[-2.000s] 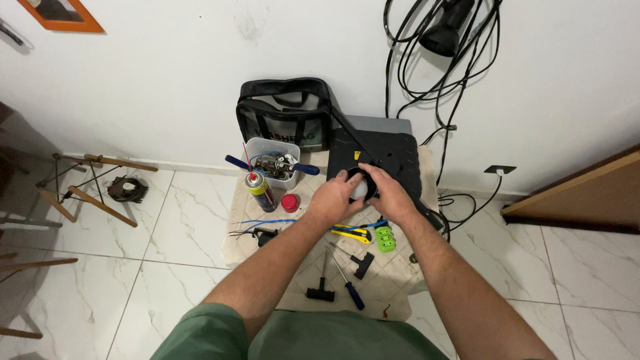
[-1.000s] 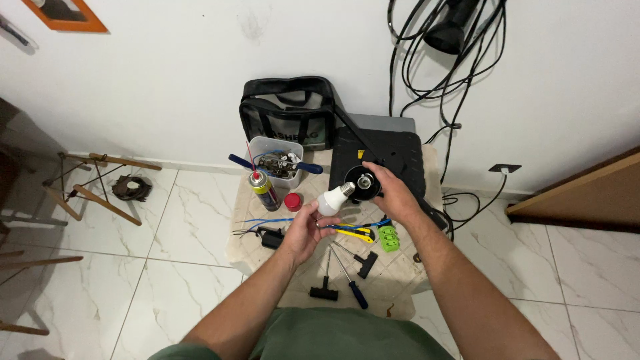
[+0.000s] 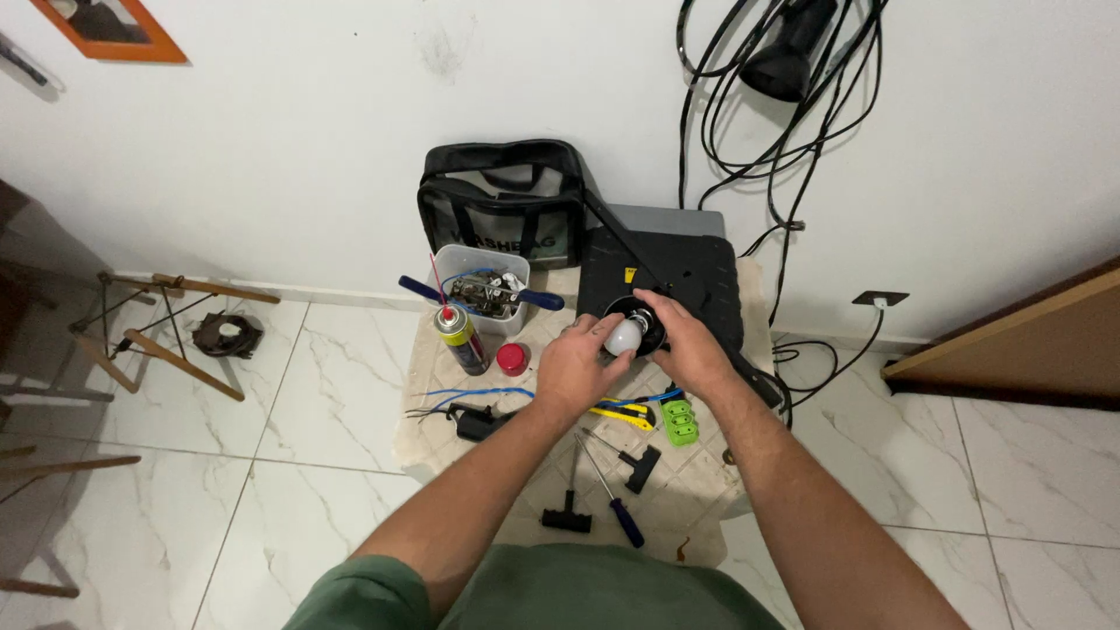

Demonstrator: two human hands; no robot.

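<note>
My left hand (image 3: 577,363) holds a white light bulb (image 3: 623,339) by its globe, with the metal base toward the mouth of a round black lamp shade (image 3: 652,337). Around the far and right sides of that shade my right hand (image 3: 687,346) is closed. Whether the bulb's base touches the socket is unclear. Below the hands lie a yellow utility knife (image 3: 626,413), a green power outlet block (image 3: 680,422), blue wires (image 3: 486,391) and a black plug-like adapter (image 3: 477,423). Nearer my body are a screwdriver (image 3: 626,522) and two black T-handled tools (image 3: 567,520) (image 3: 643,468).
A clear plastic tub (image 3: 481,262) of small metal parts, a spray can (image 3: 461,339) and a red cap (image 3: 512,359) stand at left. Behind are a black wash bag (image 3: 503,206) and a black case (image 3: 700,262). Coiled black cable (image 3: 726,162) hangs on the wall.
Two seconds ago the bulb was at the shade's mouth between my hands; one second ago my left hand held it apart, base up. Now my left hand has brought it back to the shade.
</note>
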